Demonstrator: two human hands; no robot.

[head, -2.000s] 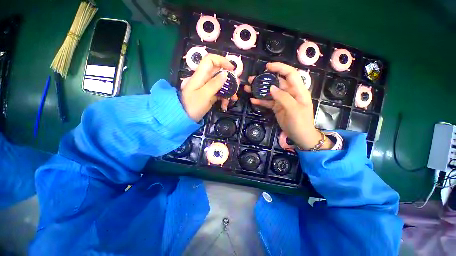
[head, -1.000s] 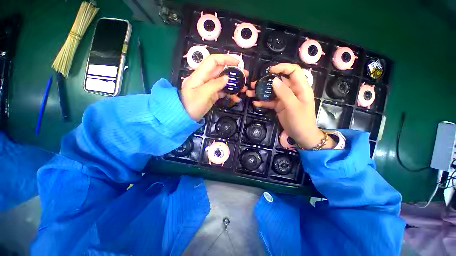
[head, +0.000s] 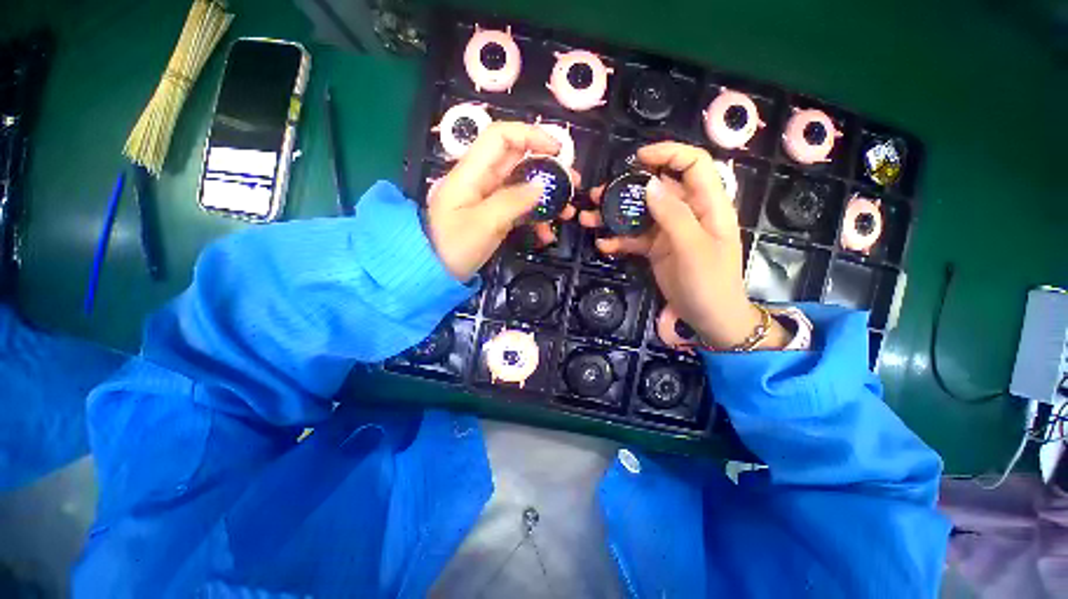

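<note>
My left hand holds a round black smartwatch, face up, with small lit text on its screen. My right hand holds another round black smartwatch, also face up, with lit text and a small green spot. The two watches are side by side, apart, above the black component tray. Pink watch heads and black watch heads lie in its pockets. My hands hide some of the middle pockets.
A smartphone, a bundle of wooden sticks, a blue pen and dark thin rods lie left of the tray. A white power strip with cables and a thin dark cable are at the right.
The lit text on both watch screens differs from before; the earlier lines are now smaller text. Both hands stay in nearly the same place, still holding the watches.
</note>
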